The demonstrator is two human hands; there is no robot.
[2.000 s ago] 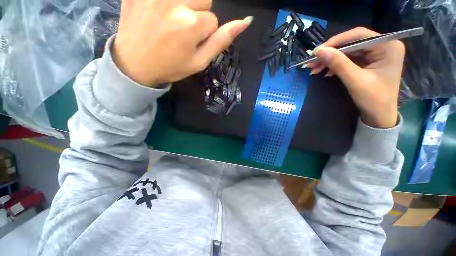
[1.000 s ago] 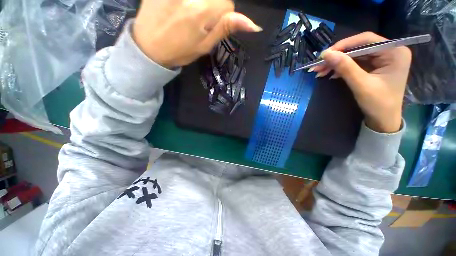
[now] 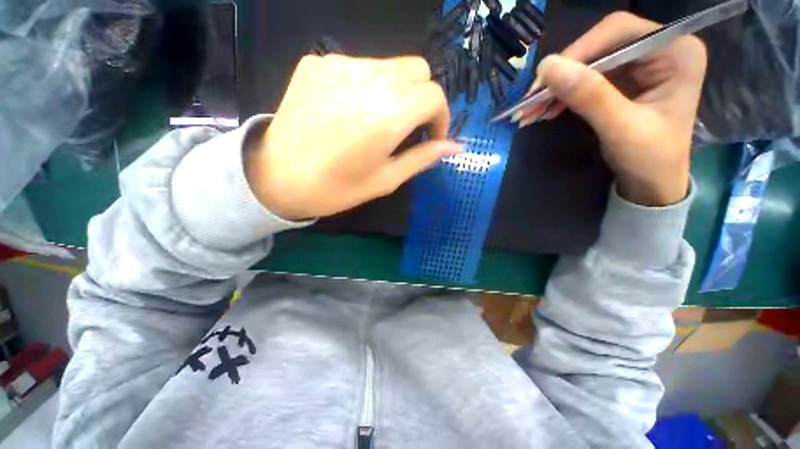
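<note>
My right hand (image 3: 645, 105) holds silver tweezers (image 3: 653, 39) like a pen, their tips low over the blue carrier sheet (image 3: 452, 215). My left hand (image 3: 355, 131) is over the mat beside the sheet, thumb and index fingertips near the sheet's left edge; whether it holds a small part cannot be seen. A pile of small black plastic parts (image 3: 496, 44) lies on the sheet's far end. The sheet has rows of tiny dark marks and a bright reflection. A few black parts (image 3: 326, 46) show behind my left hand, which hides the area under it.
A black mat (image 3: 553, 197) lies under the sheet on the green bench (image 3: 342, 254). A dark glossy flat item (image 3: 203, 70) lies to the left. Clear plastic bags (image 3: 53, 79) stand at both sides. A spare blue strip (image 3: 741, 219) lies at the right.
My left hand has come down from the upper left towards the sheet and now covers most of the left pile of parts. The tweezers stay near the pile on the sheet. The whole view has shifted somewhat.
</note>
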